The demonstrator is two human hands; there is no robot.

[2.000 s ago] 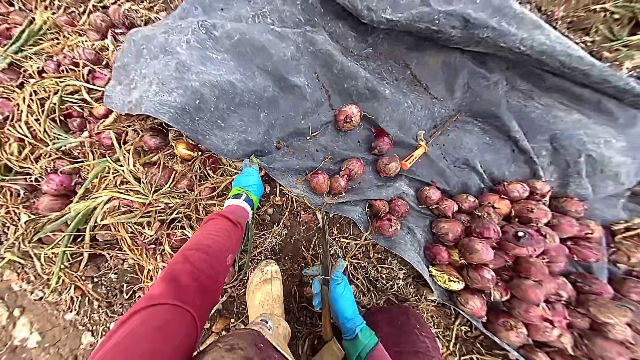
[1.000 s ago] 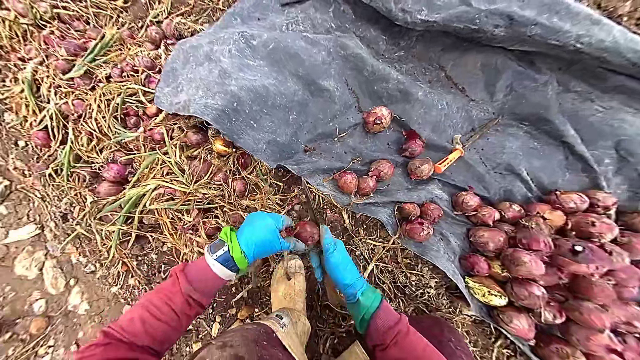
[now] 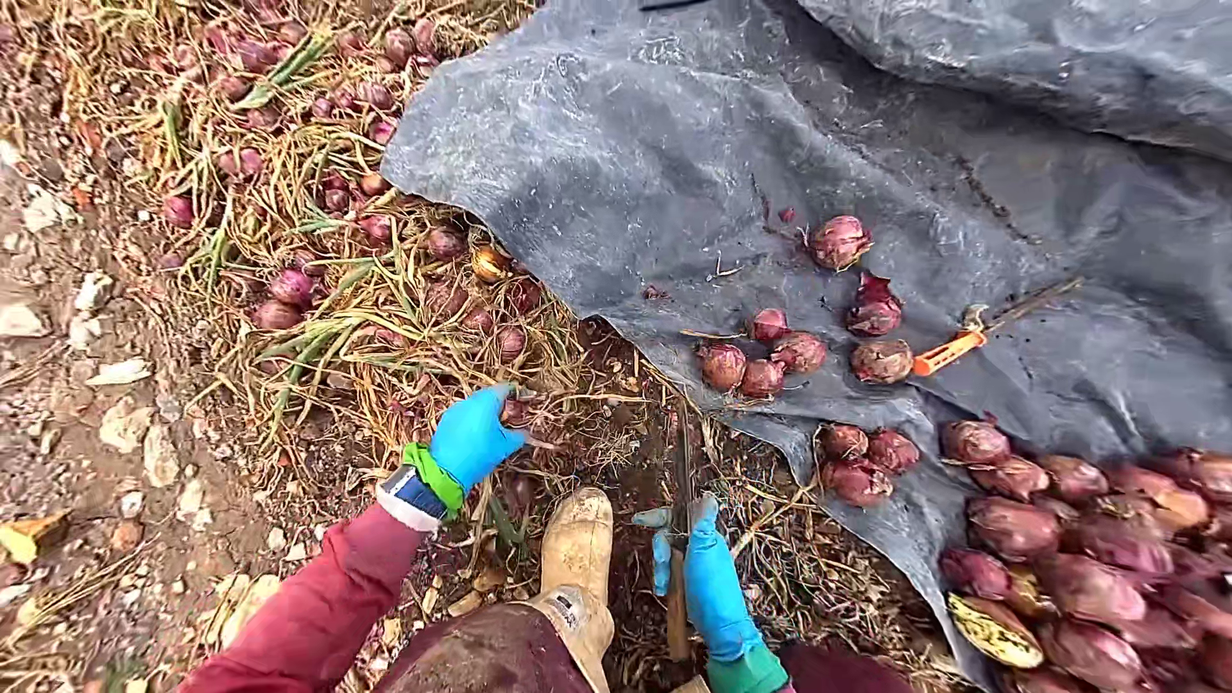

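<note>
My left hand [image 3: 478,438], in a blue glove, reaches over the dry tops at lower centre, its fingers around a small red onion [image 3: 515,412] with stringy roots or stalks. To its right, my right hand [image 3: 712,577], also gloved in blue, holds a knife by its wooden handle [image 3: 678,602]. The long dark blade [image 3: 684,472] points away from me. Several loose red onions [image 3: 799,352] lie on the grey plastic sheet [image 3: 597,164]. Beside them is an orange-handled tool [image 3: 948,354], its metal part only partly distinct.
A large pile of red onions [image 3: 1088,587] covers the sheet's lower right corner. Unlifted-looking onions [image 3: 292,287] with dry and green tops lie on the soil at left. My tan boot [image 3: 577,544] stands between my hands. Stones [image 3: 125,423] dot the ground at far left.
My hands have moved apart; a second ago they met at an onion. Another onion now lies with the small group on the sheet. My left hand has moved to the tops at left.
</note>
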